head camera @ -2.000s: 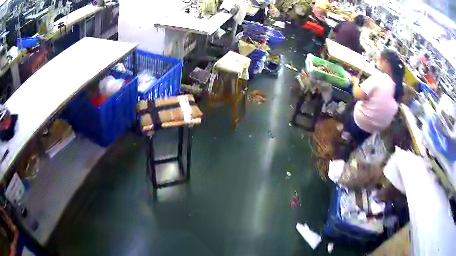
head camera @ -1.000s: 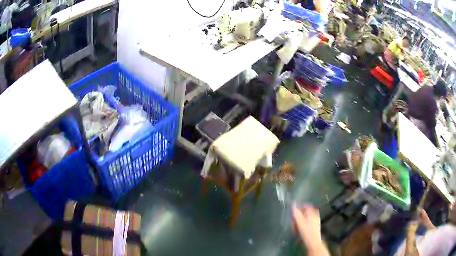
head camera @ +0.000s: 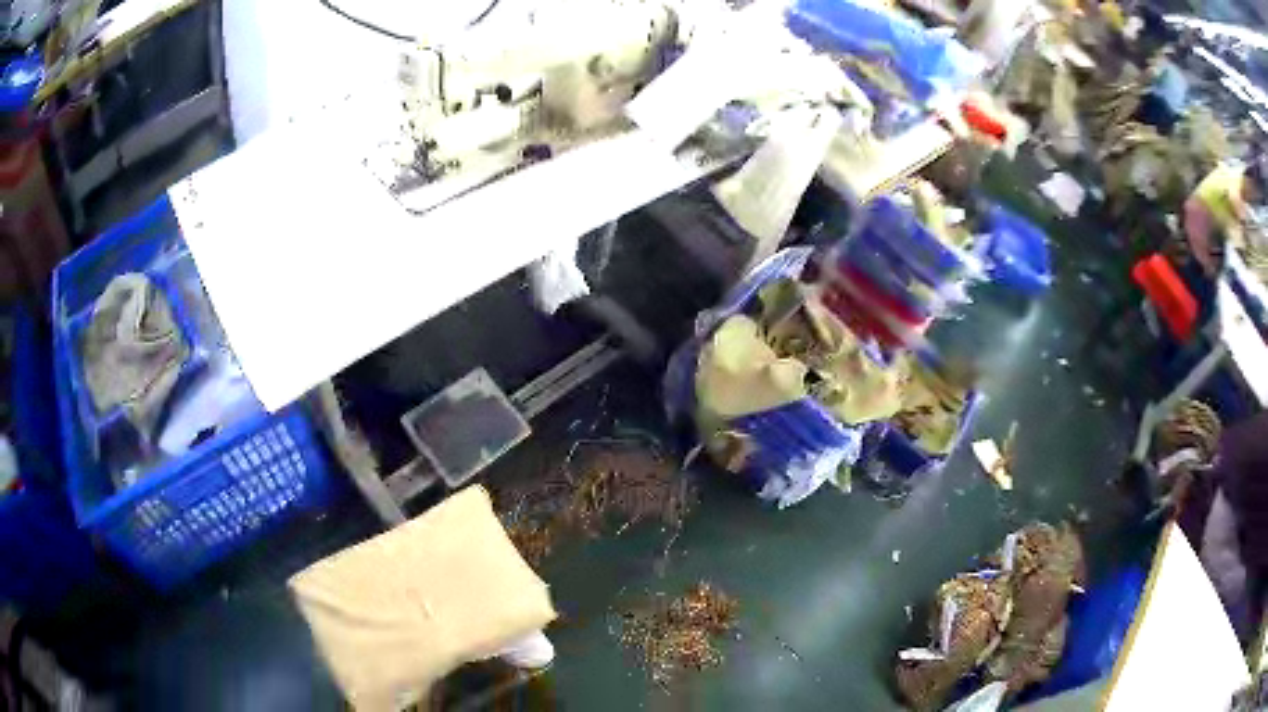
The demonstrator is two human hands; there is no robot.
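Note:
Neither of my hands is in the picture. Nearest in front of me is a stool (head camera: 424, 598) with a tan cloth top, at the bottom left of centre. Behind it stands a white sewing table (head camera: 320, 264) with a cream industrial sewing machine (head camera: 556, 70) on it. Small dark parts lie beside the machine head. White papers or cloth (head camera: 716, 77) lie at the table's right end, and pale cloth hangs over its edge.
A blue crate (head camera: 223, 508) with bags stands left of the table. Blue containers (head camera: 793, 438) hold khaki pieces. Thread scraps (head camera: 681, 626) lie on the green floor. Brown bundles (head camera: 994, 612) are at lower right. A person's dark clothing (head camera: 1242, 473) shows at the right edge.
The view has moved forward to the sewing table. The hand seen at the bottom a second ago is out of view. The striped stool and green crate have left the picture.

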